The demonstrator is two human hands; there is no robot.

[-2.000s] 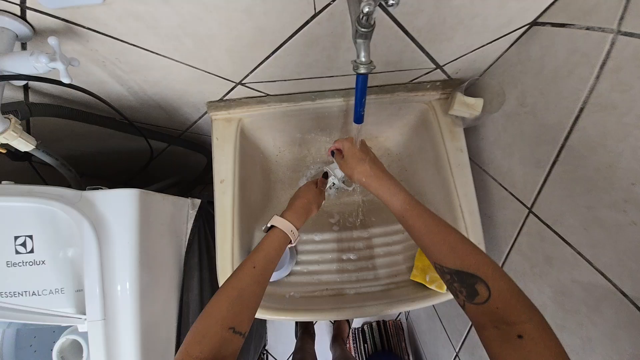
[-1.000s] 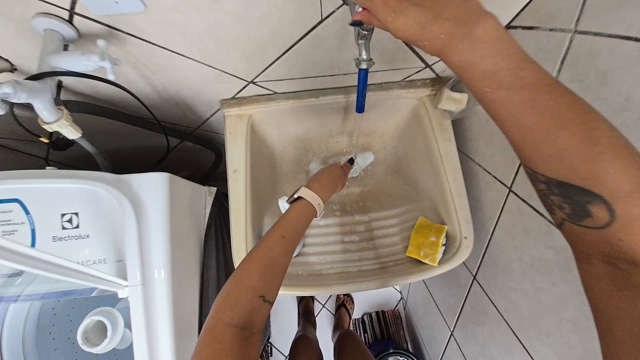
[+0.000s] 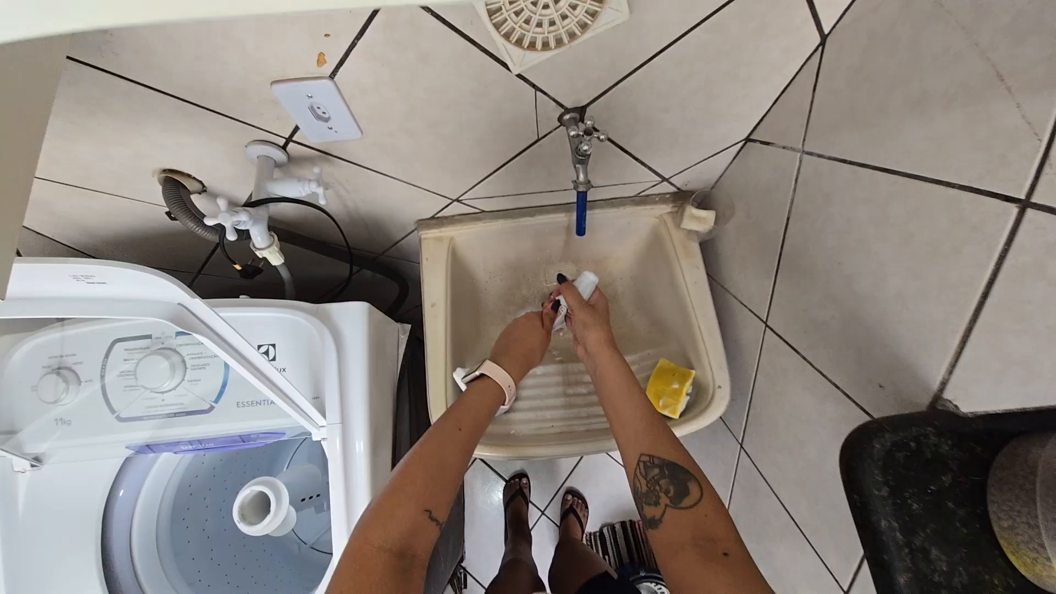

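Both my hands are together over the middle of the beige plastic laundry sink. My right hand grips a small white object, partly covered by my fingers; its exact kind is unclear. My left hand, with a light wristband above it, has its fingertips against the lower part of that object. Above them hangs the metal faucet with a blue spout tip, and no stream of water shows. A yellow sponge lies at the sink's lower right.
An open top-load washing machine stands to the left, with white valves and hoses behind it. A pale block sits at the sink's back right corner. At the lower right is a dark countertop. Tiled walls surround the sink.
My right hand has left the faucet handle and come down to the white object beside my left hand. The water stream seen before has stopped. The view now takes in more of the surroundings.
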